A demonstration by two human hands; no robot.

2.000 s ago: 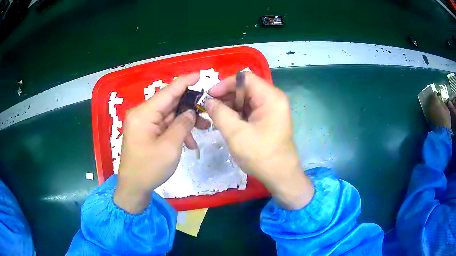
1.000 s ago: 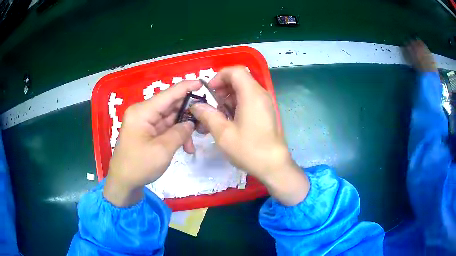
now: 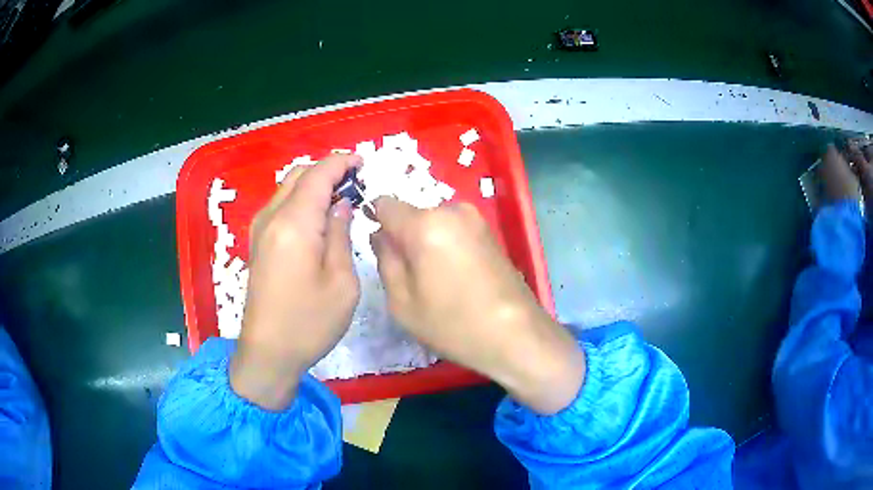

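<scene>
My left hand (image 3: 299,273) holds a small black device housing (image 3: 349,189) between thumb and fingers, over the red tray (image 3: 533,251). My right hand (image 3: 459,287) is right beside it, knuckles up, with its fingertips close to the housing. A thin light tip shows between the right fingertips and the housing; most of what this hand holds is hidden under the fingers, so I cannot tell if it is the tweezers. Many small white pads (image 3: 397,158) lie in the tray, along its left side, back and middle.
A dark green belt (image 3: 431,43) runs beyond a white edge strip (image 3: 613,101), carrying a black unit (image 3: 577,39) and smaller pieces. One loose white pad (image 3: 173,339) lies left of the tray. A yellow sheet (image 3: 371,424) sticks out below it. Neighbours' blue sleeves show at both sides.
My right hand has turned knuckles up and its fingers have lowered, uncovering pads at the tray's right. My left hand has turned more upright. The belt unit has moved right. The right neighbour's arm has pulled back.
</scene>
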